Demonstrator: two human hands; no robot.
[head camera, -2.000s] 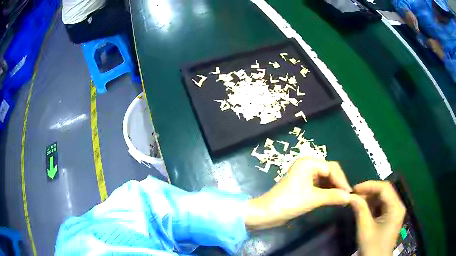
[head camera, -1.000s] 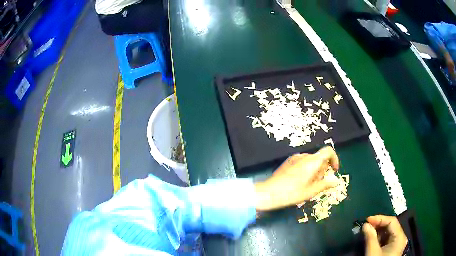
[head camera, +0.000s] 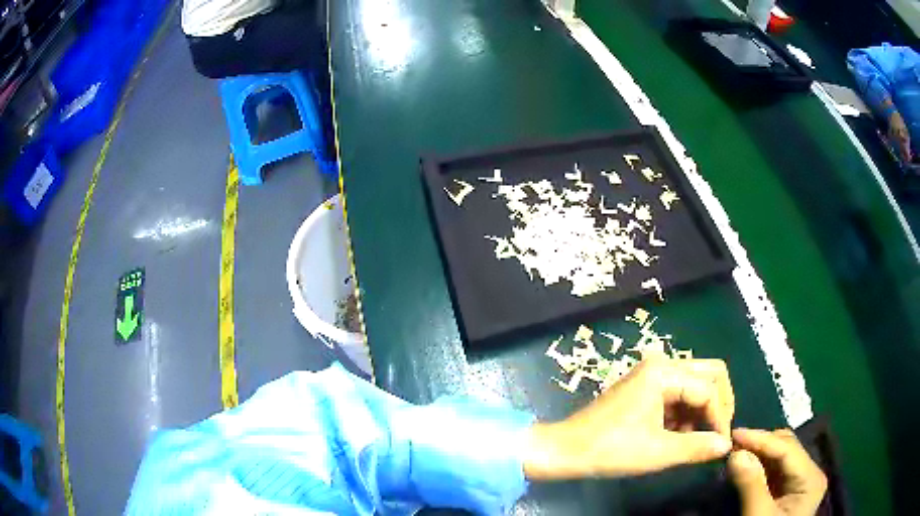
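Observation:
My left hand (head camera: 656, 423) reaches in from the lower left in a light blue sleeve, just below the loose cream pieces. Its thumb and fingertips are pinched together and touch the fingertips of my right hand (head camera: 782, 469) at the lower right. Whatever is between the fingertips is too small to make out. A heap of cream pieces (head camera: 570, 237) lies in a shallow black tray (head camera: 504, 307). More loose cream pieces (head camera: 595, 361) lie on the green bench below the tray, partly covered by my left hand.
A dark tray edge (head camera: 822, 443) shows at the lower right beside my right hand. A white bin (head camera: 308, 272) and a blue stool (head camera: 237, 116) stand left of the bench. A black tray (head camera: 752, 55) and a person's blue sleeve (head camera: 883, 76) are at the upper right.
My left hand has moved from the loose cream pieces down and right to meet my right hand. The dark piece seen at my right fingertips a second ago is no longer visible.

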